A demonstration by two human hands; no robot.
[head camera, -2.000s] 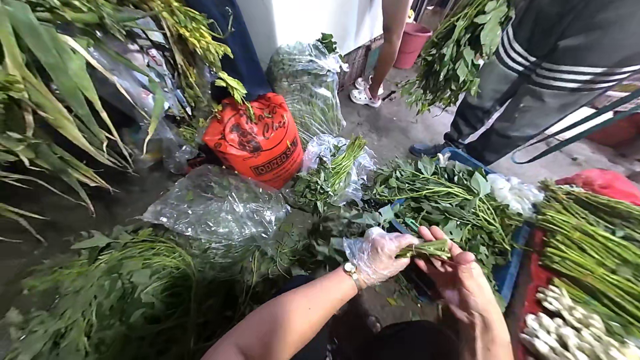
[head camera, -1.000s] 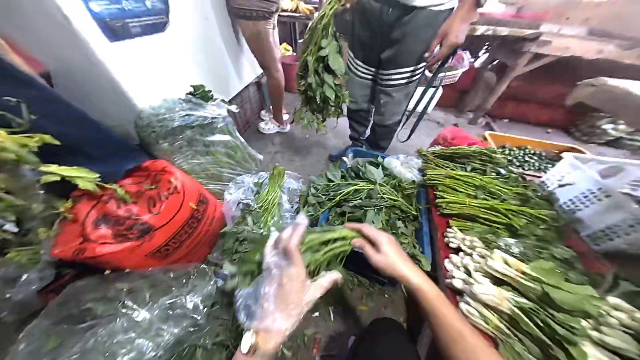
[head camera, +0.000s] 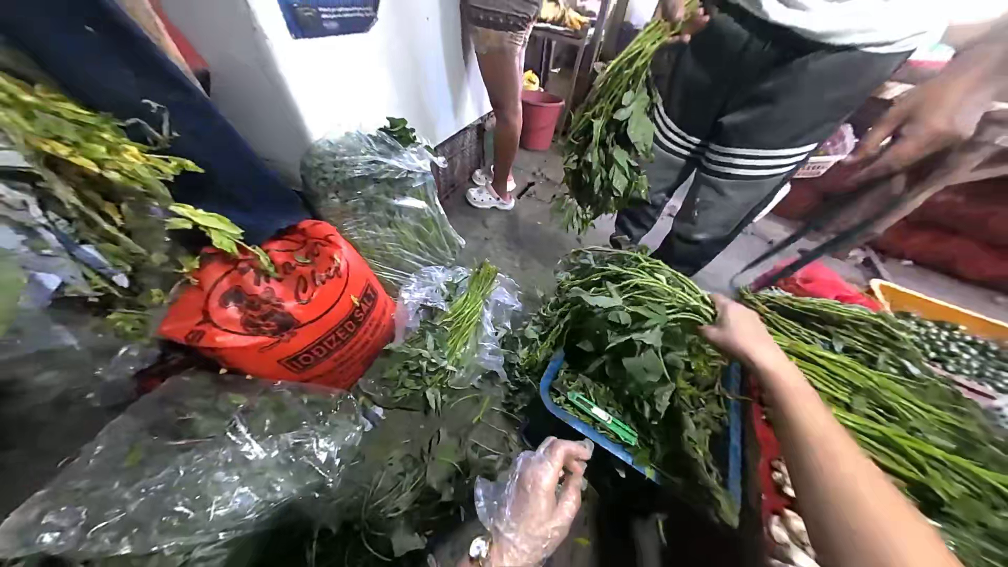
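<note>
My right hand (head camera: 739, 329) grips the stems of a bunch of leafy greens (head camera: 642, 315) over a blue plastic crate (head camera: 551, 386). My left hand (head camera: 539, 492), in a clear plastic glove, is empty with its fingers curled and apart, just below the crate's near edge. A green box cutter (head camera: 602, 418) lies on leaves inside the crate. Left of the crate, a small bundle of green stems (head camera: 469, 311) rests on clear plastic. More long-stemmed greens (head camera: 874, 394) lie to the right, partly behind my right forearm.
A red-orange sack (head camera: 283, 303) and clear plastic bags (head camera: 189, 465) lie at left; a filled clear bag (head camera: 378, 197) stands behind. A person (head camera: 724, 126) stands ahead holding a hanging bunch of greens (head camera: 618, 126). A yellow tray (head camera: 937, 307) is at far right.
My hands have moved apart: the left no longer holds the green stems, and the right has moved to a leafy bunch above the crate. The box cutter now shows in the crate.
</note>
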